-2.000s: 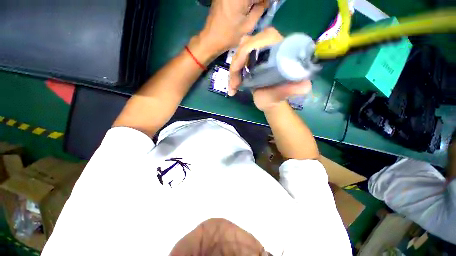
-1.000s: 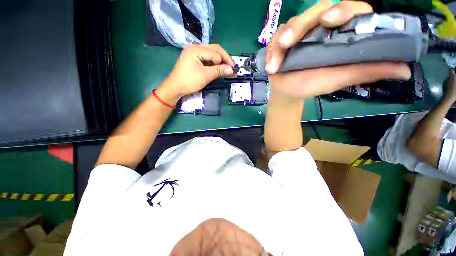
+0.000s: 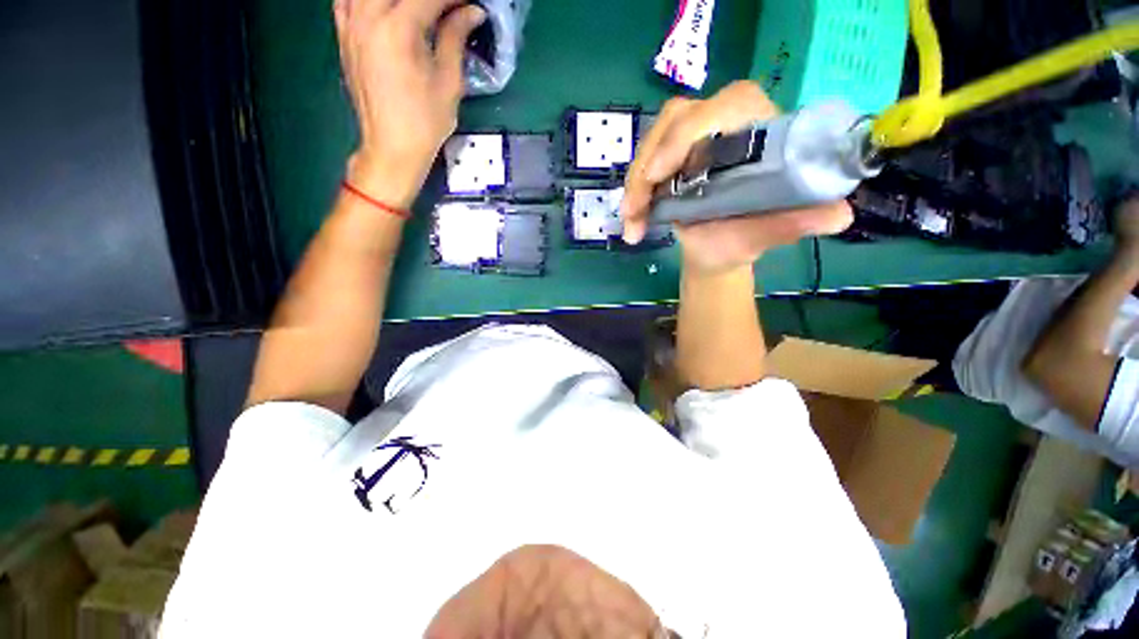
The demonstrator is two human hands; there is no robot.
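Observation:
My right hand (image 3: 714,187) is wrapped around the grey electric screwdriver (image 3: 774,169), whose tip is hidden by the fingers. My left hand (image 3: 406,75) is at the clear plastic bag (image 3: 497,53), with fingers bent over its left side; whether it holds anything cannot be told. Black housings with silver metal plates lie on the green bench: one at upper left (image 3: 476,162), one at lower left (image 3: 470,235), one at upper right (image 3: 605,139) and one at lower right (image 3: 592,215). The right-hand ones are partly covered by my right hand.
Black trays (image 3: 75,162) are stacked at left. A white tube (image 3: 687,44), a green box (image 3: 834,56) and a yellow tie (image 3: 927,115) are at upper right, with a black parts pile (image 3: 987,200) beyond. A person's arm (image 3: 1089,300) is at far right. An open carton (image 3: 862,437) stands below the bench.
My left hand has moved from the screwdriver tip up to the plastic bag. The screwdriver has come off the upper right housing, tilted and moved nearer me, still in my right hand.

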